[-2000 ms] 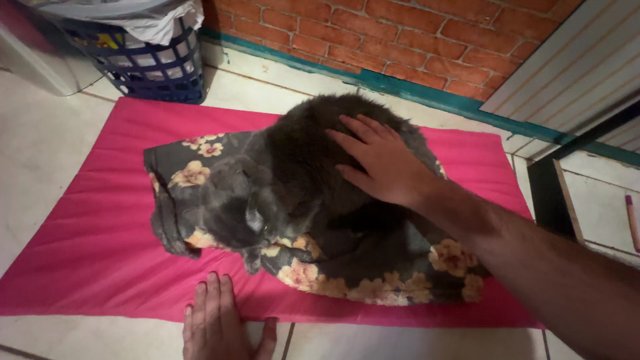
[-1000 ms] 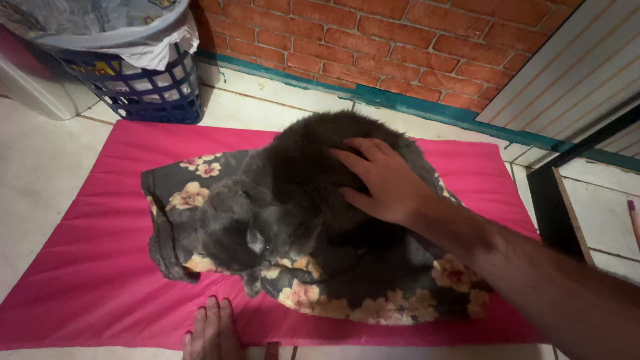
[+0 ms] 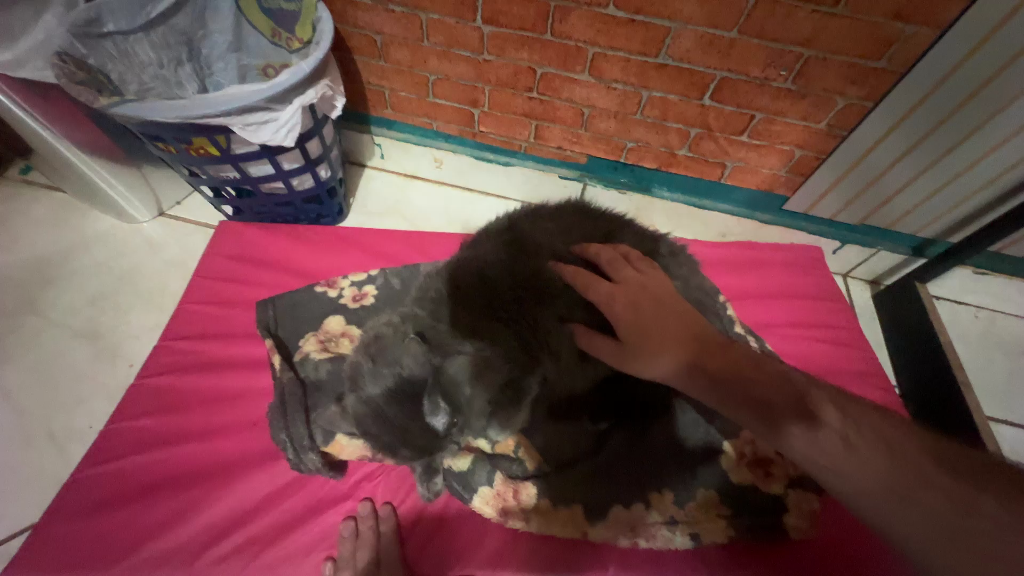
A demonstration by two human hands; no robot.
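A dark grey cat (image 3: 512, 296) lies curled on a dark floral cloth (image 3: 328, 312), its head toward the left. The cloth is spread over a pink mat (image 3: 184, 384). My right hand (image 3: 640, 312) rests on the cat's back with its fingers spread, holding nothing. Only the fingers of my left hand (image 3: 370, 540) show at the bottom edge; they lie flat on the pink mat below the cat's head, and the rest of that hand is out of view.
A blue plastic basket (image 3: 280, 180) with a bag liner stands behind the mat at the upper left. Beyond the cat is a brick-patterned wall (image 3: 624, 72) with a teal lower edge. A black-edged frame (image 3: 920, 360) stands at the right on the tiled floor (image 3: 88, 280).
My right hand has shifted slightly on the cat's back, its fingers more spread than two seconds ago. Less of my left hand shows at the bottom edge, as the view has moved somewhat.
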